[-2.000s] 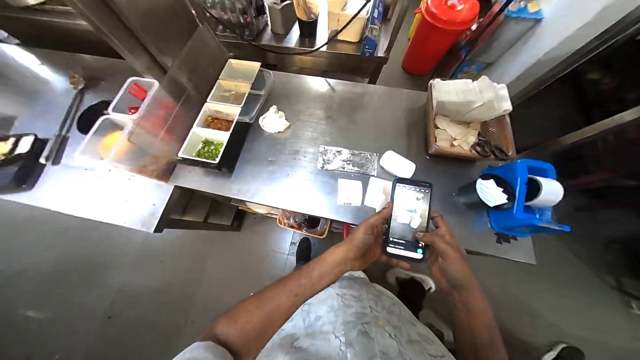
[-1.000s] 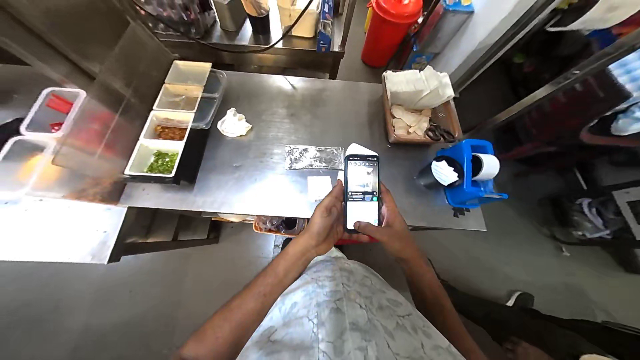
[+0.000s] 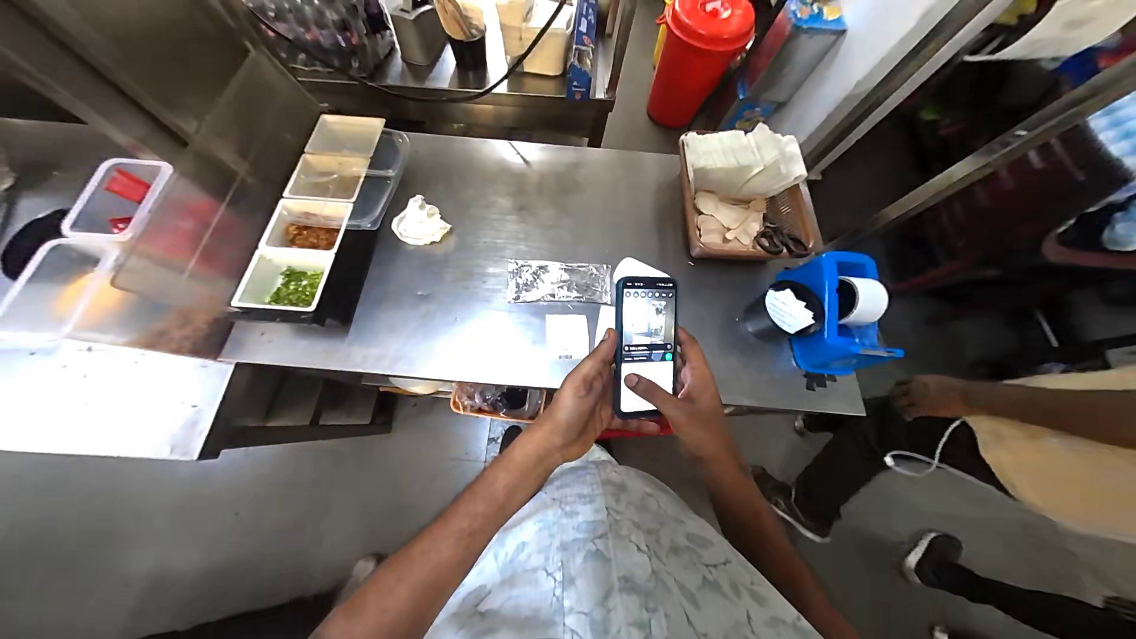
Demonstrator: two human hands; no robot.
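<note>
A smartphone with a lit screen is held upright between my two hands, over the front edge of the steel counter. My left hand grips its left side, fingers passing behind. On its right side is my right hand, the thumb over the lower screen. Just beyond the phone lie a flat foil-like packet, a small white paper slip and a white object, partly hidden by the phone. A crumpled white tissue rests further left.
Food tubs, one with chopped greens, stand at the left. A brown basket holds napkins and scissors. Near the right end is a blue tape dispenser beside a dark cup. Another person's arm shows at the right.
The view has shifted, so the counter's contents sit further left than two seconds ago. A person has come into view at the right. The phone remains in my hands, and its screen picture differs.
</note>
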